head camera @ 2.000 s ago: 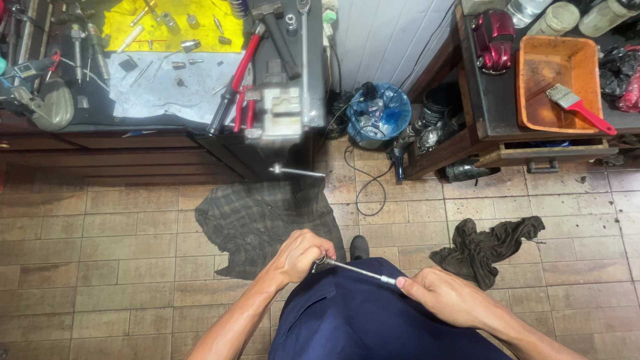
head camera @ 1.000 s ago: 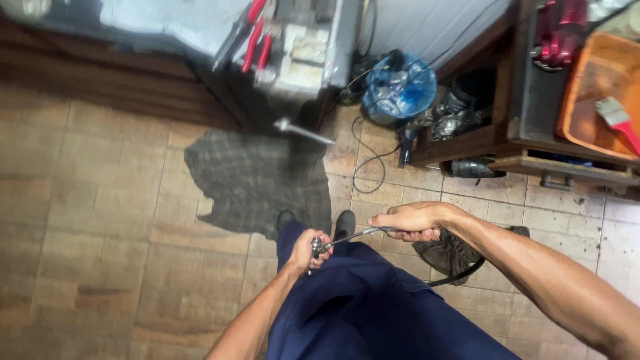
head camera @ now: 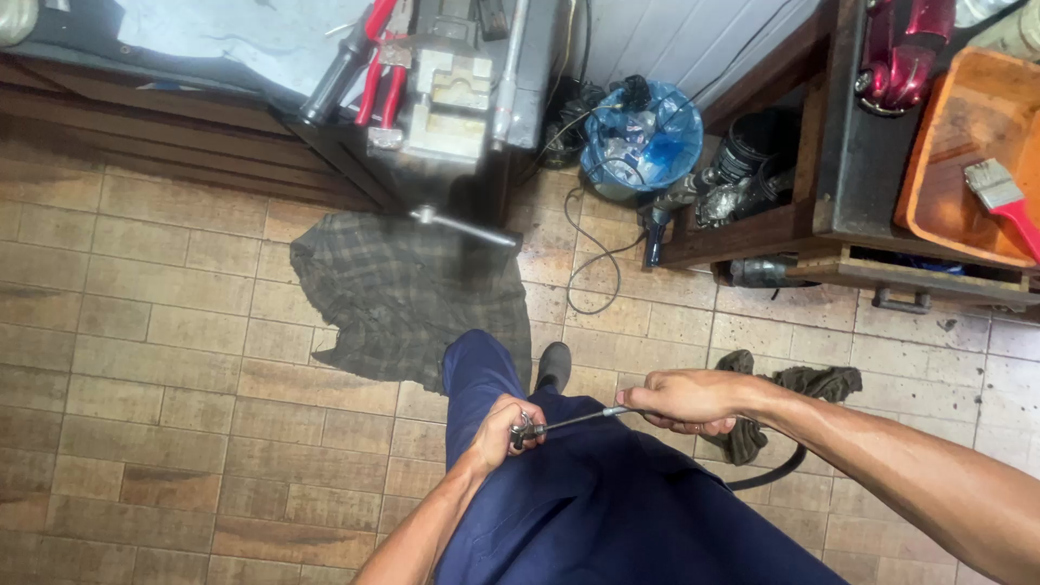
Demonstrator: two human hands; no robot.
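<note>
Over my lap, my left hand (head camera: pixel 505 431) is closed around a small metal fitting (head camera: pixel 526 431) that shows between thumb and fingers. A thin cable (head camera: pixel 575 420) runs from this fitting to a silvery end piece (head camera: pixel 616 411), where my right hand (head camera: pixel 686 401) grips. Beyond the right hand a thick black cable sheath (head camera: pixel 772 478) curves below the forearm and back to the dark blue trousers. What lies inside the right palm is hidden.
A bench vise (head camera: pixel 447 106) with its handle (head camera: pixel 463 226) projects from the workbench, beside red-handled pliers (head camera: pixel 382 89). A blue-lined bin (head camera: pixel 642 146) stands between the benches. An orange tray (head camera: pixel 967 138) holds a paintbrush (head camera: pixel 1003 199). Plaid cloth (head camera: pixel 414 301) and a dark rag (head camera: pixel 821 382) lie on the floor.
The view has shifted. Two seconds ago my right hand was lower, over the trousers; it is now raised, with the forearm coming in from the right. The black sheath has come into sight below it.
</note>
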